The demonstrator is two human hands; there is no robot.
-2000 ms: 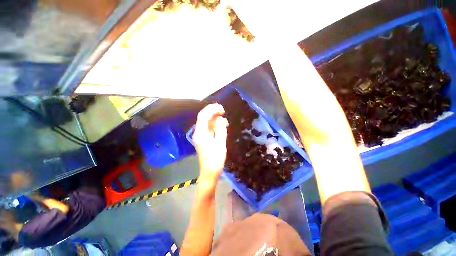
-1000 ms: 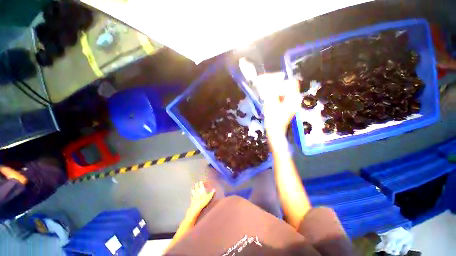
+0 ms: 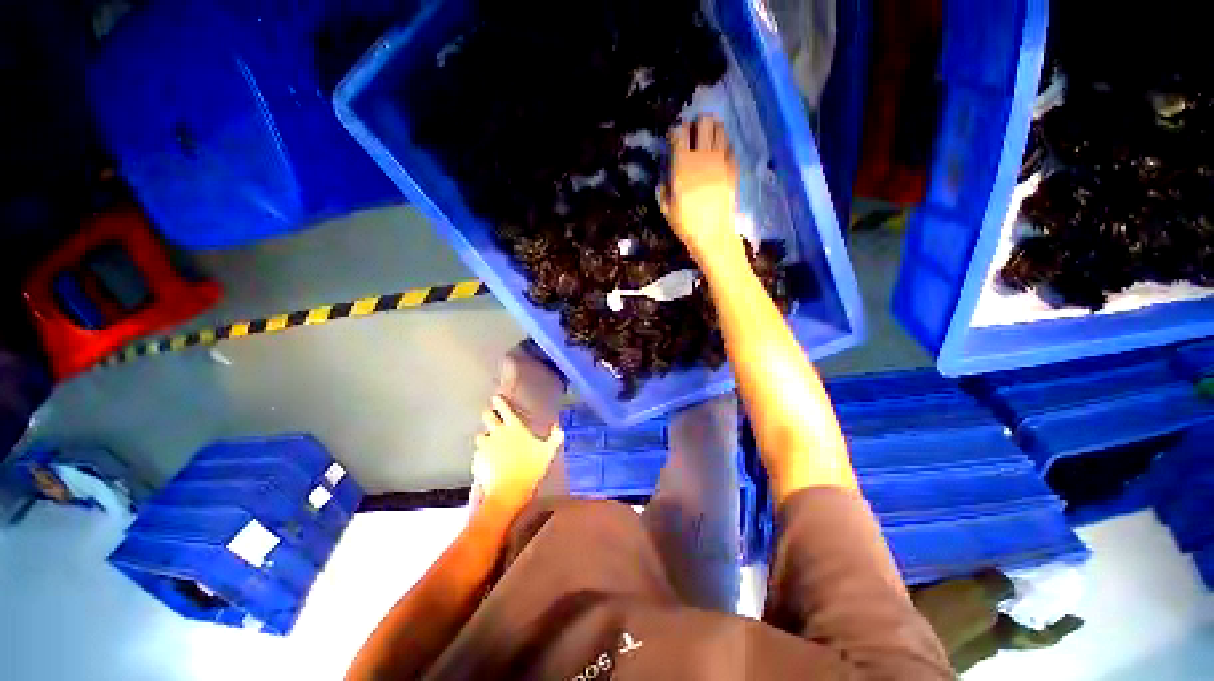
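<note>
A blue crate [image 3: 466, 273] in front of me holds a loose heap of small dark brown pieces [image 3: 573, 253], with pale liner showing at its right side. My right hand [image 3: 703, 180] is inside this crate, back up, fingertips over the pieces and liner; what lies under the fingers is hidden. My left hand [image 3: 513, 450] rests on my knee with its fingers apart and holds nothing. A thin whitish scrap [image 3: 656, 290] lies on the heap.
A second blue crate [image 3: 979, 319] of dark pieces is at right. Blue crates [image 3: 919, 466] are stacked below it. A blue stool [image 3: 200, 133] and red stool [image 3: 100, 286] stand left, near yellow-black floor tape [image 3: 360, 306]. Another blue crate stack [image 3: 246, 526] is lower left.
The view has moved down and closer to the near crate, and the lit tabletop is out of view. My right hand has gone from beside the right crate into the near crate. My left hand stays by my knee.
</note>
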